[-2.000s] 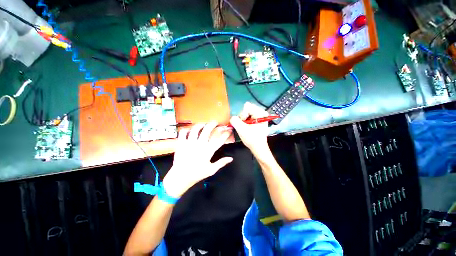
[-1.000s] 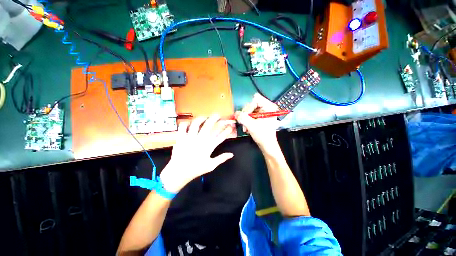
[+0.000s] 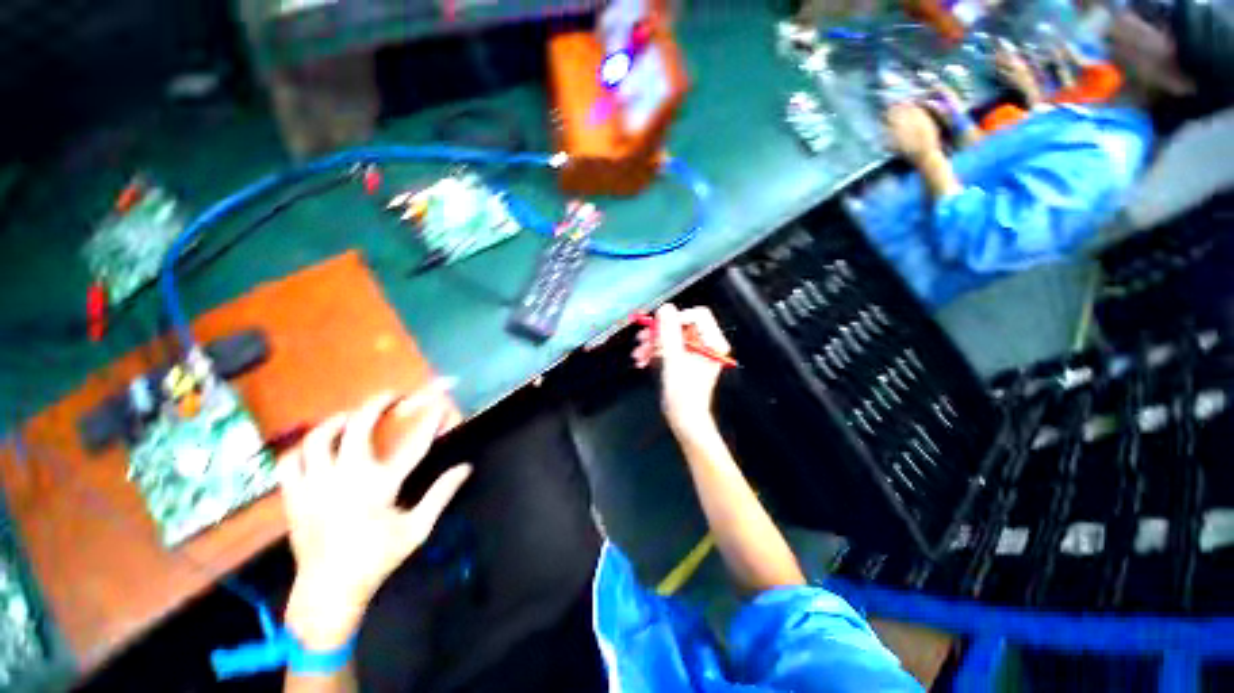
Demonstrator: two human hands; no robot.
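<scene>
My left hand (image 3: 355, 501), with a blue wrist strap (image 3: 291, 655), lies spread over the front edge of the orange-brown fixture base (image 3: 318, 332), fingertips beside the right side of a circuit board (image 3: 200, 463). The board is at the connector block (image 3: 237, 355) with a blue cable (image 3: 278, 176) running from there. My right hand (image 3: 683, 355) holds a thin red pen-like tool (image 3: 709, 355) in front of the bench edge. Whether my left fingers press on anything is too blurred to tell.
A remote control (image 3: 552, 282) and another circuit board (image 3: 464, 217) lie on the green mat. An orange test box (image 3: 616, 115) stands behind. One more board (image 3: 135, 244) is at back left. A black slotted rack (image 3: 866, 379) stands below the bench. Another person in blue (image 3: 1035, 190) works at right.
The view has swung right, so the fixture sits further left. My right hand has moved away from the left hand and off the bench edge, still with the red tool. My left hand stays at the fixture.
</scene>
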